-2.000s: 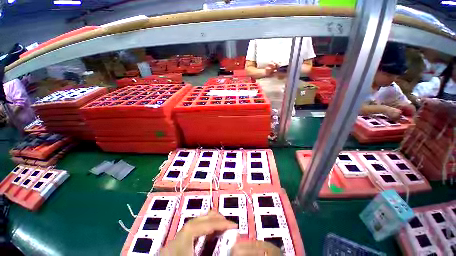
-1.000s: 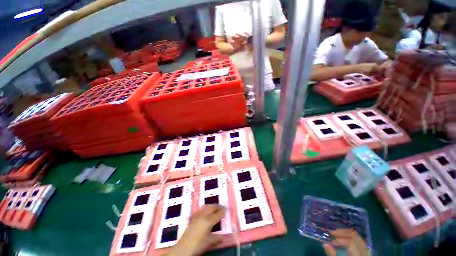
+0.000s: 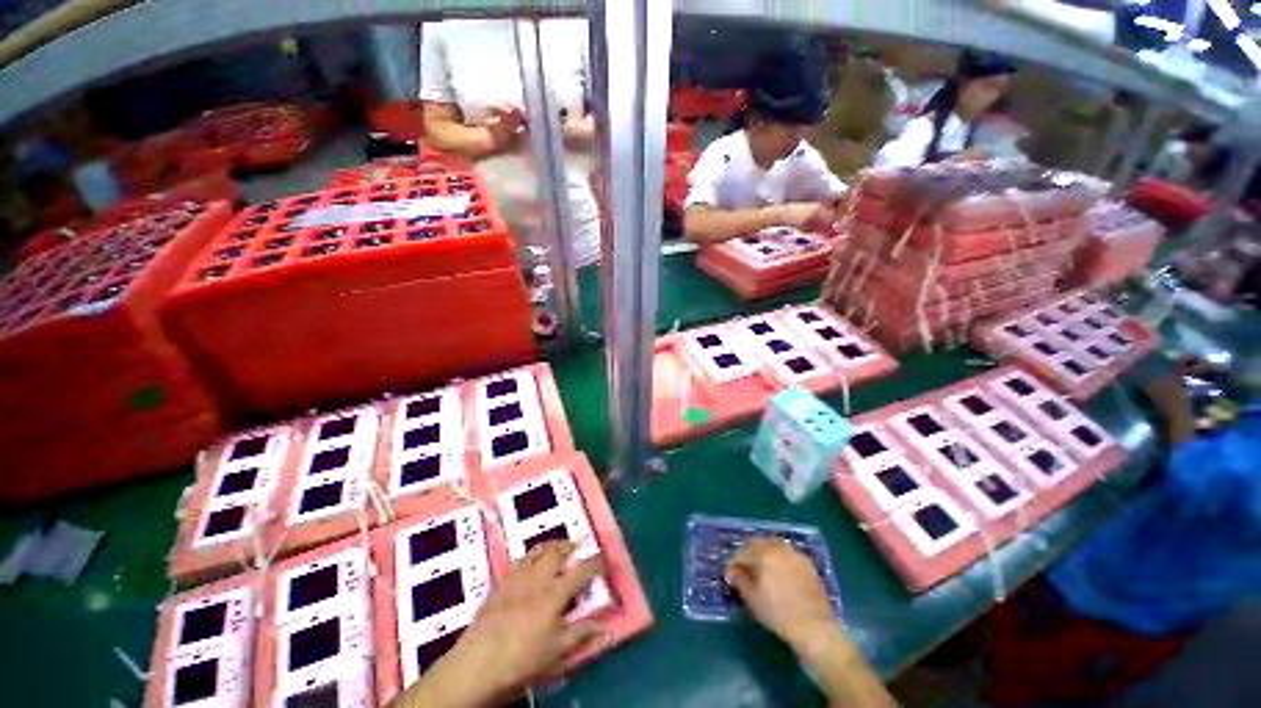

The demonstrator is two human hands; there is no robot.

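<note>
The near salmon-pink foam tray (image 3: 625, 598) lies in front of me and holds rows of white device units (image 3: 432, 588) with dark square screens. My left hand (image 3: 533, 616) rests with fingers spread over the right-hand units of this tray. My right hand (image 3: 781, 588) reaches into the clear shallow parts tray (image 3: 703, 598), its fingertips down among small dark bits. Whether it pinches a part cannot be told. A second foam tray of units (image 3: 556, 401) lies just behind the near one.
A metal post (image 3: 633, 249) rises behind the trays. A pale blue carton (image 3: 799, 443) stands behind the parts tray. More unit trays (image 3: 927, 570) lie right. Red tray stacks (image 3: 360, 325) stand back left, pink stacks (image 3: 954, 256) back right. A blue-clothed person (image 3: 1175, 539) is at right.
The view has swung right, shifting the trays left. My right hand has moved from the parts tray's near edge to inside it. My left hand now lies over the tray's rightmost units, fingers more spread.
</note>
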